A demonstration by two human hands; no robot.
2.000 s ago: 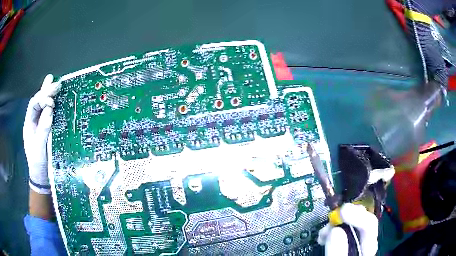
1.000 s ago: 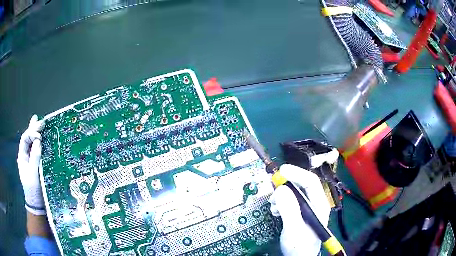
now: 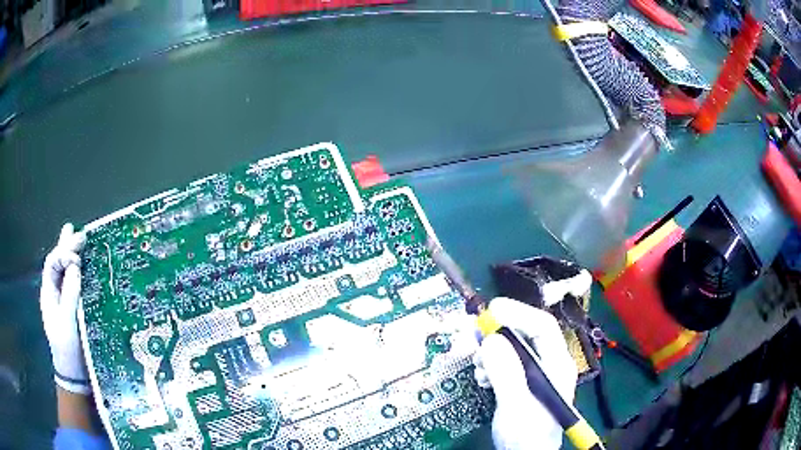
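Note:
A large green circuit board (image 3: 263, 299) lies solder side up in front of me, its lower edge cut off by the picture. My left hand (image 3: 66, 308), in a white glove, holds the board's left edge. My right hand (image 3: 531, 373), also white-gloved, grips a black soldering iron (image 3: 536, 378) with yellow bands. The iron's metal tip is at the board's right part, near the notched corner; whether it touches is unclear. Glare covers part of the lower board.
An iron stand (image 3: 544, 281) sits right of the board. A translucent fume hood (image 3: 593, 198) on a ribbed hose (image 3: 615, 70) hangs beyond it. A black disc (image 3: 703, 277) rests on a red-orange block (image 3: 645, 294). A red tab (image 3: 370, 170) shows behind the board. Another board (image 3: 659, 53) is at upper right.
The view has swung right and slightly up, so the board appears further left and lower than at first. Both hands keep their holds, and the iron's tip remains near the board's right part.

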